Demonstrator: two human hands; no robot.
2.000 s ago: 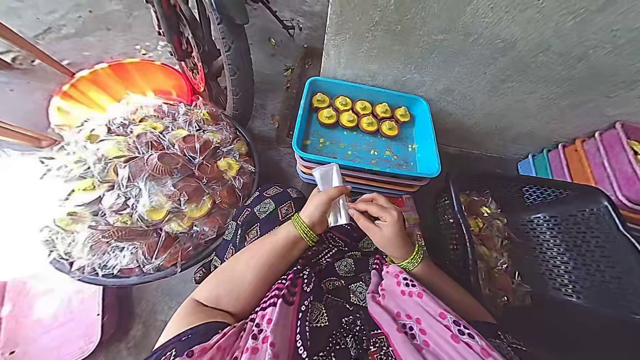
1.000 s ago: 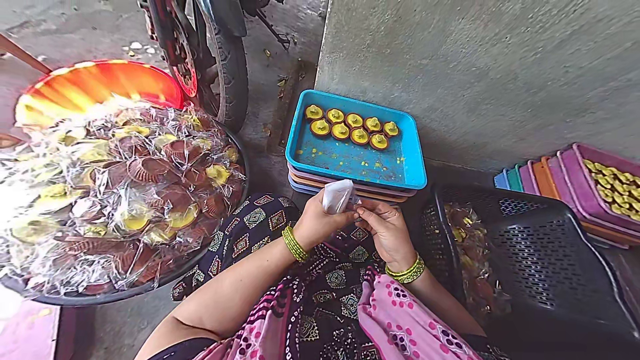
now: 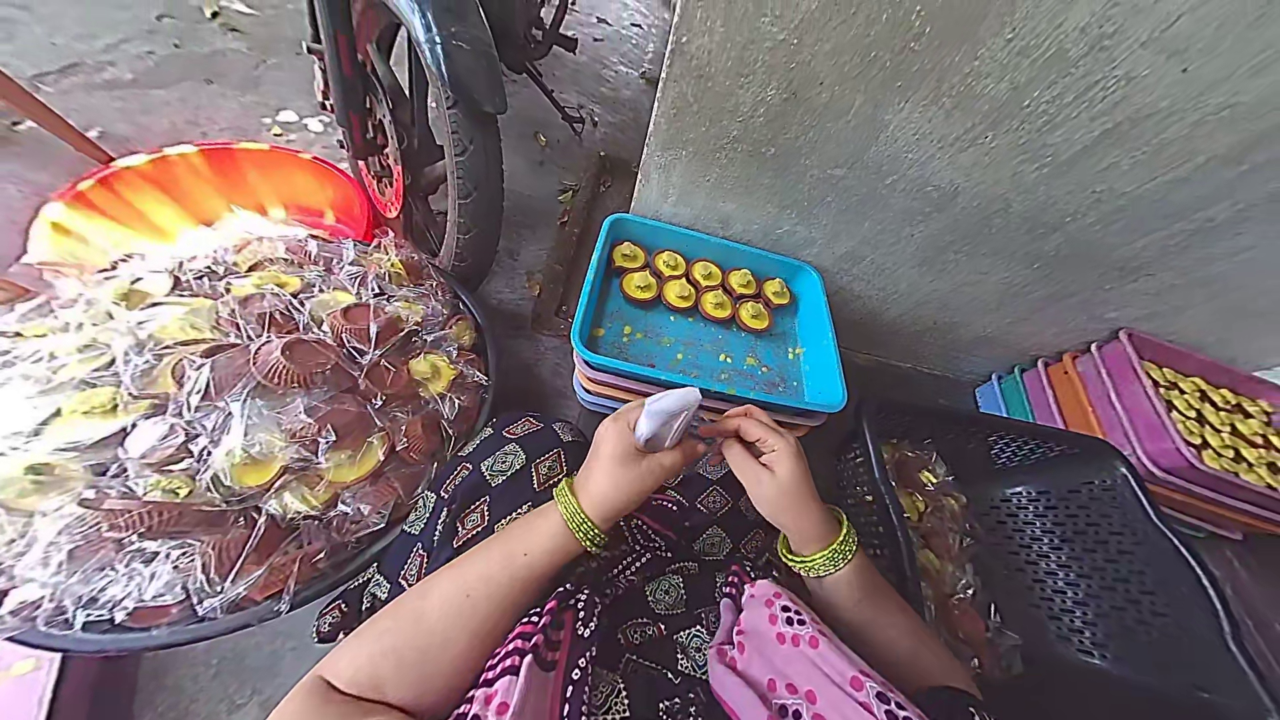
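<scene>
My left hand is closed around a bundle of clear plastic bags, which juts up from the fist. The fingertips of my right hand pinch at the bundle's right side; how much plastic they hold is partly hidden. Just beyond both hands lies a blue plastic tray on top of a stack of trays. In its far part stand several small brown clay lamps filled with yellow wax, in two rows, with yellow crumbs nearer me.
At left, a wide dark tub is heaped with plastic-wrapped lamps, beside an orange basin and a motorcycle wheel. At right are a black perforated crate holding wrapped lamps and stacked coloured trays. A wall rises behind.
The bundle stood more upright in my left hand two seconds ago and is now tilted to the right. My right fingers stay close beside it. The view has shifted slightly.
</scene>
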